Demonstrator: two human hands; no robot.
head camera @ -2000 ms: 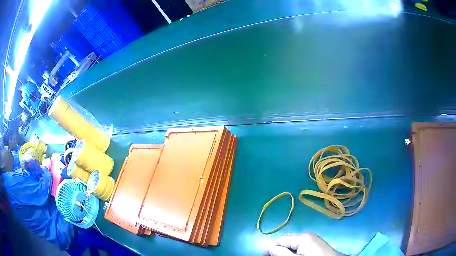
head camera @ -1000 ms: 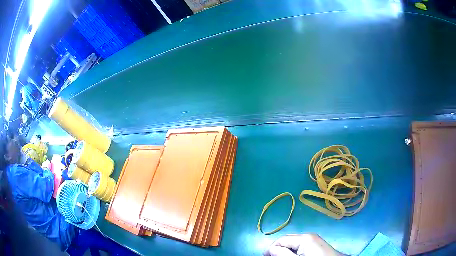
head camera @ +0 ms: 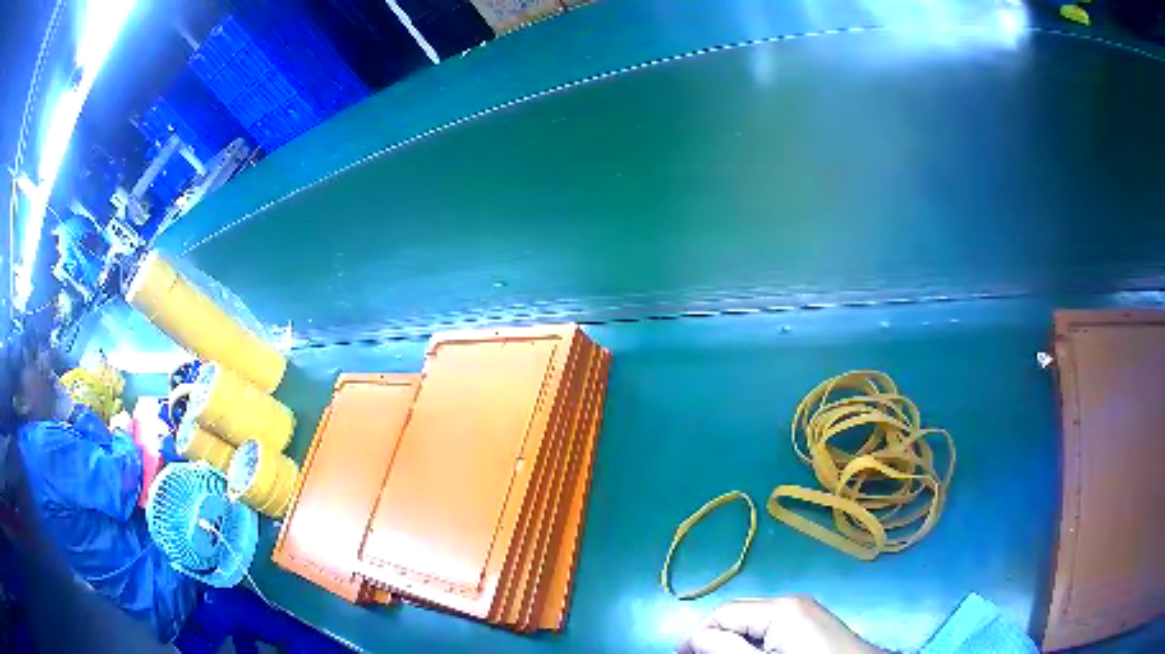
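Note:
A stack of orange-brown panels (head camera: 466, 466) lies left of centre, its layered edges facing right. Another overlapping orange-brown panel (head camera: 335, 473) lies at its left. One loose rubber band (head camera: 709, 546) lies right of the stack, and a tangled pile of tan-yellow rubber bands (head camera: 853, 492) lies further right. My right hand (head camera: 773, 626) is at the bottom edge below the single band, fingers curled, partly cut off; whether it holds anything is hidden. My left hand is not in view.
Brown panel-like block (head camera: 1111, 479) at the right edge. Yellow rolls (head camera: 211, 326) and a light blue fan (head camera: 202, 521) at left, beside a seated person in a blue smock (head camera: 90, 498). Blue bins (head camera: 275, 77) stand behind the green bench (head camera: 639, 179).
The seated person at far left has shifted posture slightly. The panels, rubber bands and my right hand stay almost unchanged.

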